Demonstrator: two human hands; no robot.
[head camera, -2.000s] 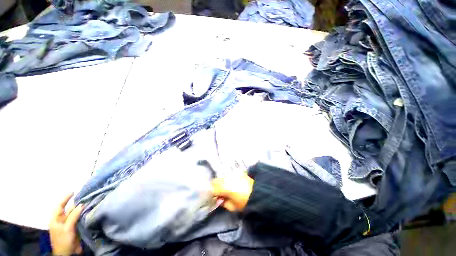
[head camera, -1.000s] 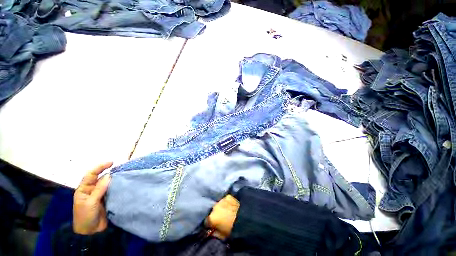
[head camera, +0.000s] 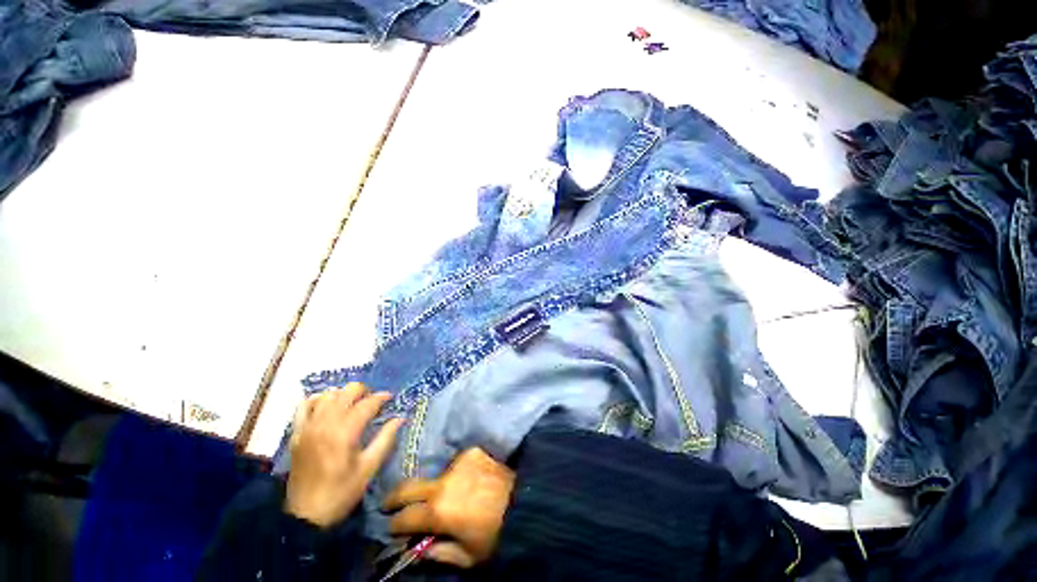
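A blue denim garment (head camera: 569, 352) lies with its paler inside up, a dark label (head camera: 522, 327) on its long stitched band. My left hand (head camera: 336, 449) holds the band's near left end between thumb and fingers. My right hand (head camera: 455, 506) is just right of it at the garment's near edge. It holds thread snips (head camera: 412, 556) with a red handle; the blades point down to the left and are partly hidden by the fingers. One sleeve trails right towards the pile.
A large denim pile (head camera: 950, 262) stands at the right. Other denim garments (head camera: 68, 80) lie at the far left, and more denim (head camera: 796, 25) is at the far edge. Small red and dark scraps (head camera: 648, 41) lie on the white tabletop (head camera: 216, 205), which has a brown seam line.
My left hand has moved right along the garment's near end, close to my right hand. My right hand has moved left and down, and the snips now show. The view has shifted slightly.
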